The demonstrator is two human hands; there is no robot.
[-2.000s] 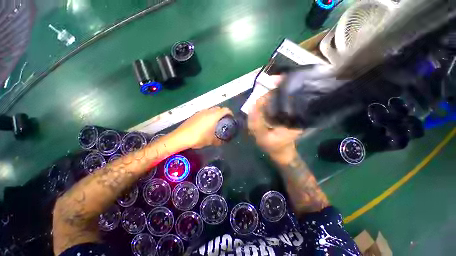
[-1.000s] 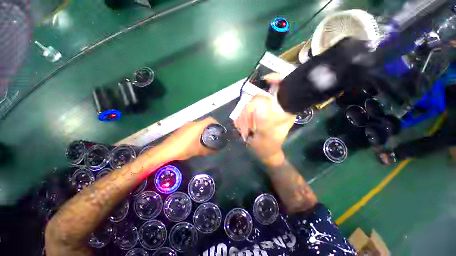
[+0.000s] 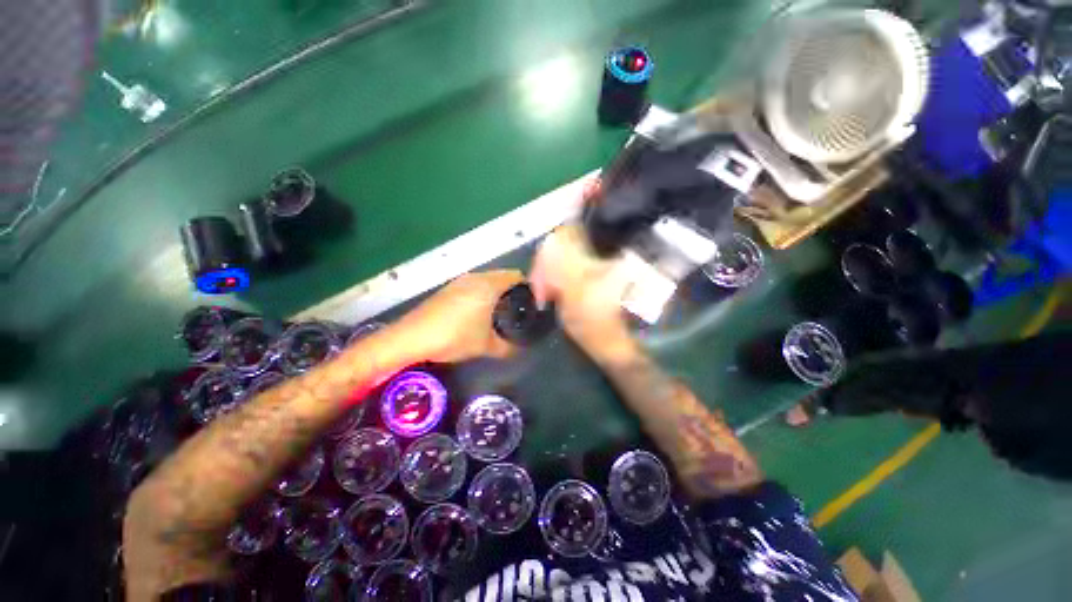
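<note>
My left hand point(image 3: 488, 315) is closed around a black cylindrical unit point(image 3: 522, 314), its end facing up, above the dark bench. My right hand point(image 3: 571, 273) is right beside this unit, blurred, closed on the black power screwdriver point(image 3: 658, 194). The screwdriver's body covers part of the hand, and its tip is hidden. Several standing units with clear rims point(image 3: 501, 496) are grouped around and below my left forearm. One lit unit point(image 3: 413, 403) among them glows pink and purple.
Loose units point(image 3: 214, 253) are on the green belt, one at lower left with a blue end. Another blue-ended unit point(image 3: 627, 85) stands farther up. A white fan point(image 3: 844, 85) is at upper right over brown cardboard point(image 3: 811, 218). Another person's dark sleeve point(image 3: 940, 394) reaches in from the right.
My right hand has moved left and down to the held unit. The screwdriver now slants less across the view and uncovers the fan. The other person's arm reaches farther in.
</note>
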